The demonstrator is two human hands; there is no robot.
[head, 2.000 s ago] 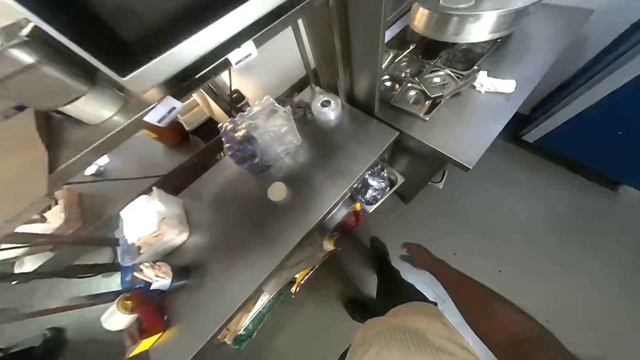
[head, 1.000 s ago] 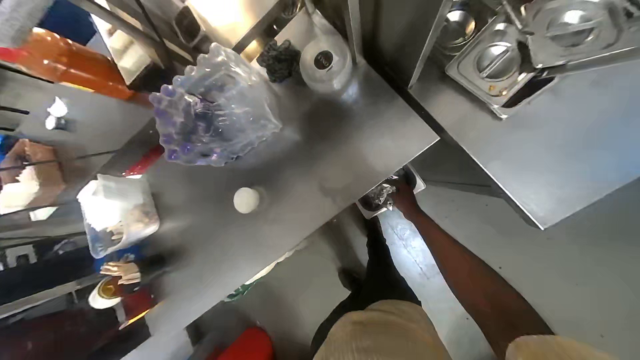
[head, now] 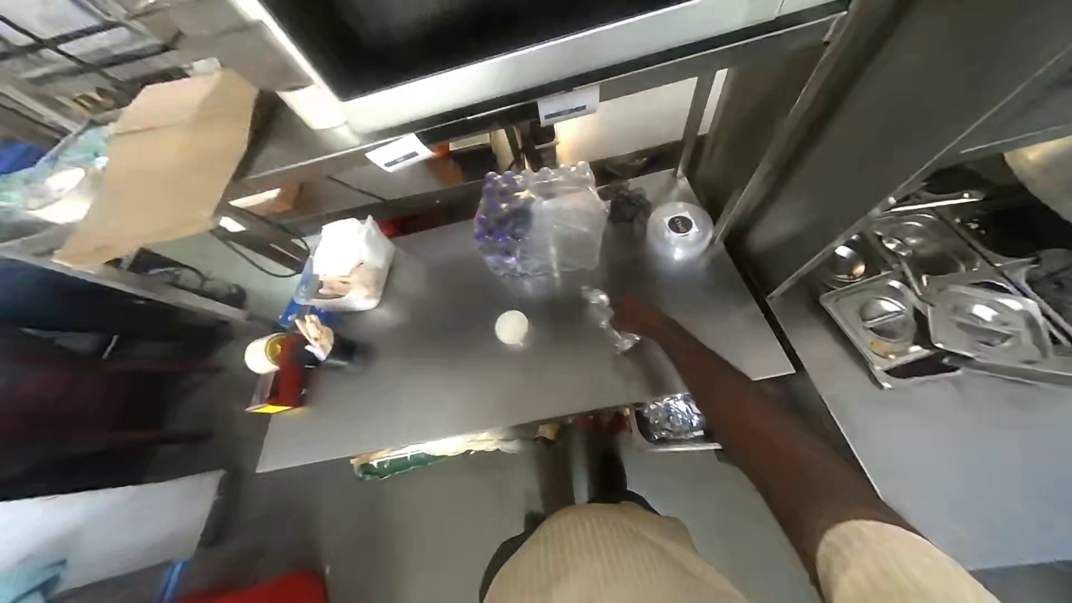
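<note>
My right hand (head: 638,318) reaches over the steel worktop (head: 419,368) and grips a small, shiny foil-like piece (head: 605,314); blur hides its exact form. Left of it, a round white item (head: 512,327) lies on the steel. Behind the hand stands a clear plastic pack with purple contents (head: 540,222), beside a round clear container with a dark label (head: 679,230). Below the worktop's front edge, a metal pan (head: 674,421) holds crumpled foil-like pieces, partly behind my forearm. My left hand is out of view.
A plastic tub (head: 352,268) with white paper sits at the worktop's left end, near a red container (head: 289,368). Overhead runs a shelf (head: 536,79) with paper labels. Lidded steel pans (head: 888,322) stand on the right counter. A cardboard piece (head: 172,159) hangs out at upper left.
My right hand was in the pan below the worktop one second ago; now it is over the worktop with a shiny piece in its fingers. The view has swung.
</note>
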